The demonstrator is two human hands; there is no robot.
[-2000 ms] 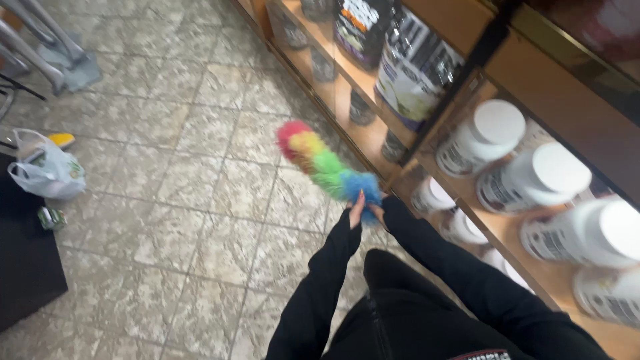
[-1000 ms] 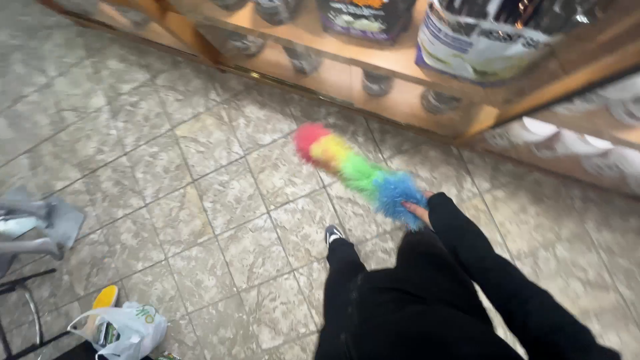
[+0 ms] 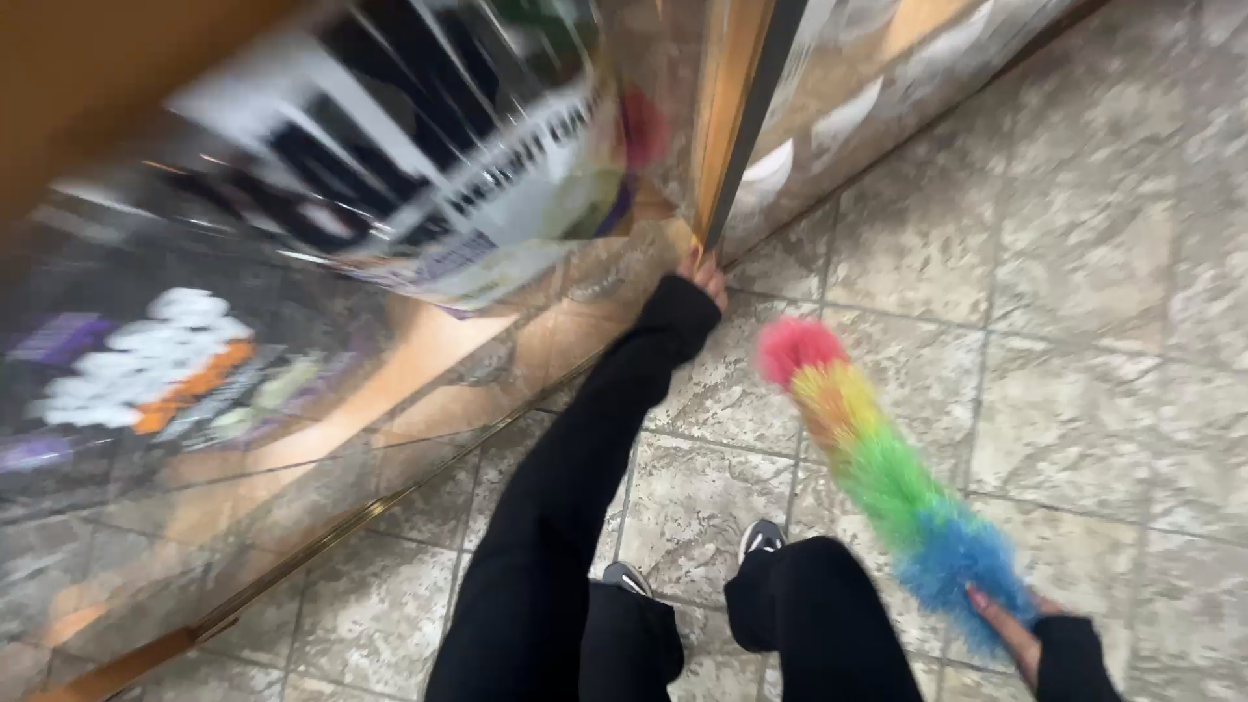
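Note:
My right hand (image 3: 1014, 624), at the lower right, is closed around the blue end of a rainbow-coloured fluffy duster (image 3: 902, 487). The duster points up and left over the tiled floor, its pink tip near the middle of the view. My left arm reaches up to the glass-fronted display case, and my left hand (image 3: 704, 278) touches the lower end of the wooden door frame (image 3: 731, 117). Its fingers are partly hidden and blurred. Behind the glass stands a large plastic pouch (image 3: 487, 214) with printed writing.
A dark pouch with white and orange print (image 3: 175, 375) is behind the glass at left. White tubs (image 3: 848, 122) show behind the glass at the top right. A brass-coloured bottom rail (image 3: 380, 507) edges the case above the stone-patterned tile floor (image 3: 1063, 409). My shoes are below.
Two seconds ago both hands were at the duster's blue end. Now only my right hand holds it, and my left hand is at the case's frame. The view has turned and moved closer to the case.

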